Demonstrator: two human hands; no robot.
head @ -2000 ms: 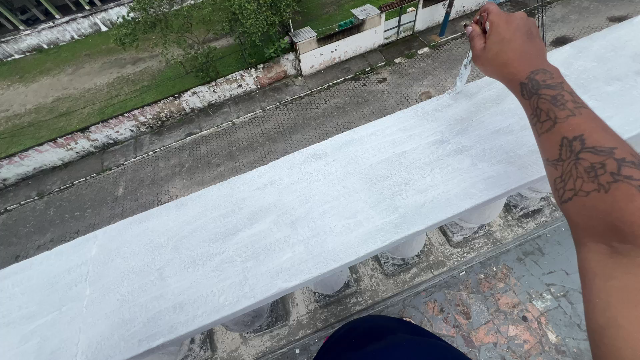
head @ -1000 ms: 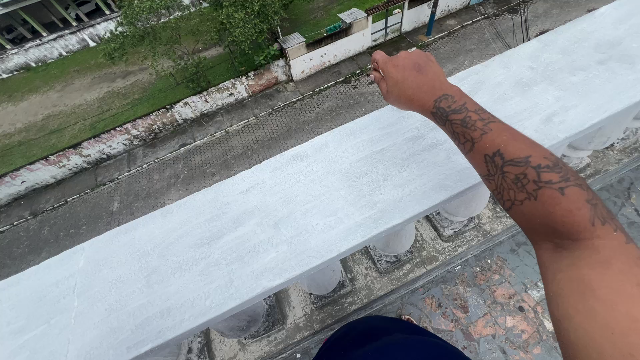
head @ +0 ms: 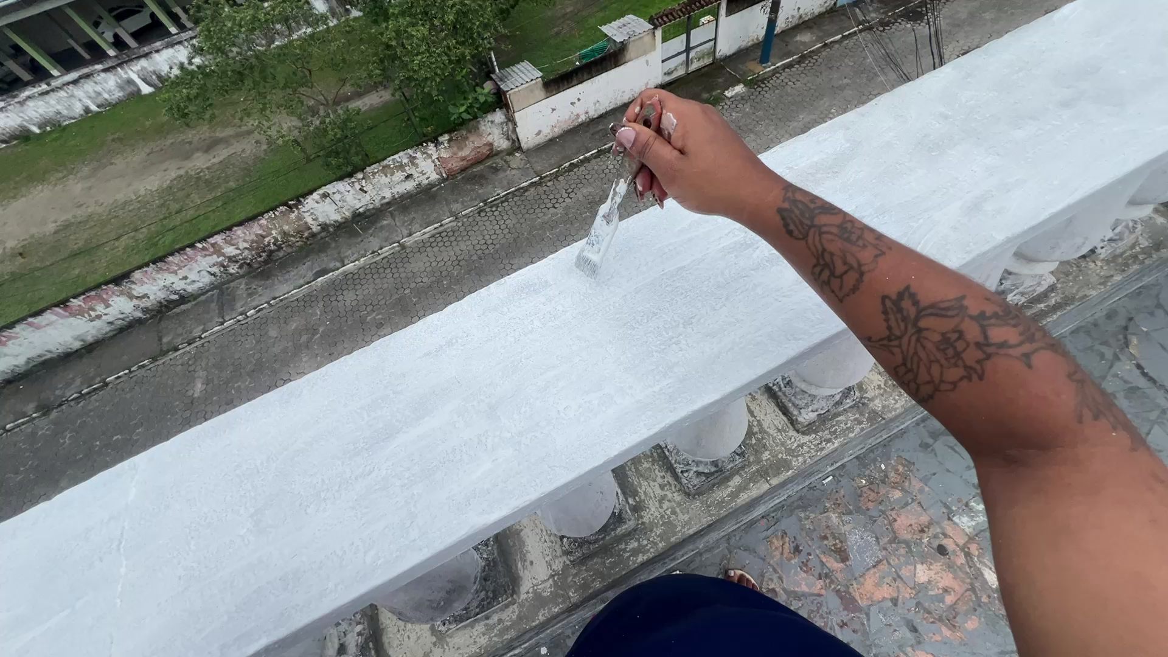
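Note:
My right hand [head: 689, 151] holds a paint-smeared paintbrush [head: 602, 228] by its handle, near the far edge of a balustrade's top rail. The brush slants down, and its bristle tips meet the rail's surface. White paint marks the fingers and nails. The broad top rail [head: 438, 420] is painted white and runs diagonally from lower left to upper right; a thin crack line crosses it at the lower left. My left hand is out of view.
Below the rail, rounded white balusters [head: 712, 429] stand on dark-stained square bases. A broken-tile floor [head: 876, 547] lies on the near side. Beyond the far edge, well below, are a paved street [head: 365, 310], a weathered wall [head: 301, 214], trees and overhead wires.
My right hand with the brush has moved left along the rail from its upper right part. The brush, mostly hidden behind the hand one second ago, now shows clearly against the rail.

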